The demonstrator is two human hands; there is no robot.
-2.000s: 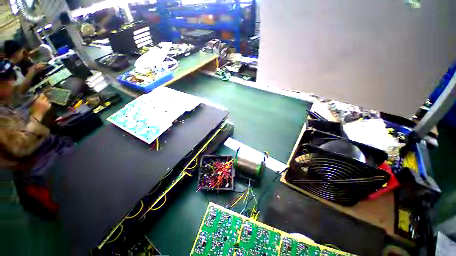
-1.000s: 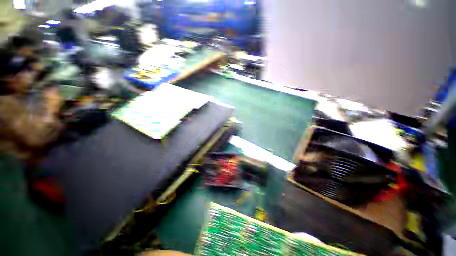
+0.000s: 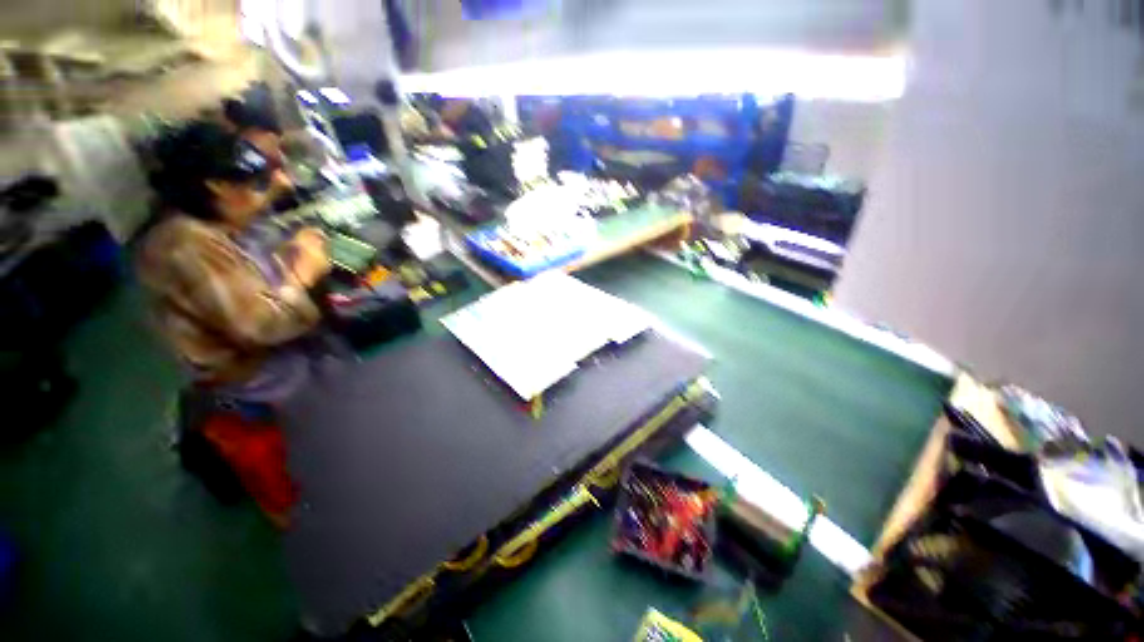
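Neither of my hands is in view. The black sheet stack [image 3: 427,464] lies in front of me, with yellow wires hanging out along its near right edge. Pale finished boards [image 3: 547,329] lie on top at its far end. The small black wire box [image 3: 666,520], full of red and dark wires, stands right of the stack. The solder spool [image 3: 768,529] stands beside it, blurred. Only a small corner of the green circuit board [image 3: 665,627] shows at the bottom edge.
The fume fan [image 3: 1004,564] stands in a box at the lower right. A blue bin [image 3: 524,257] sits on the far bench. A seated person [image 3: 226,282] works at the left. The white partition [image 3: 1016,213] rises at the right, beyond the green mat [image 3: 803,364].
The view has swung left and up. The stack, wire box and fan sit further right and lower in the picture, and the circuit board has nearly left it. More of the seated person shows.
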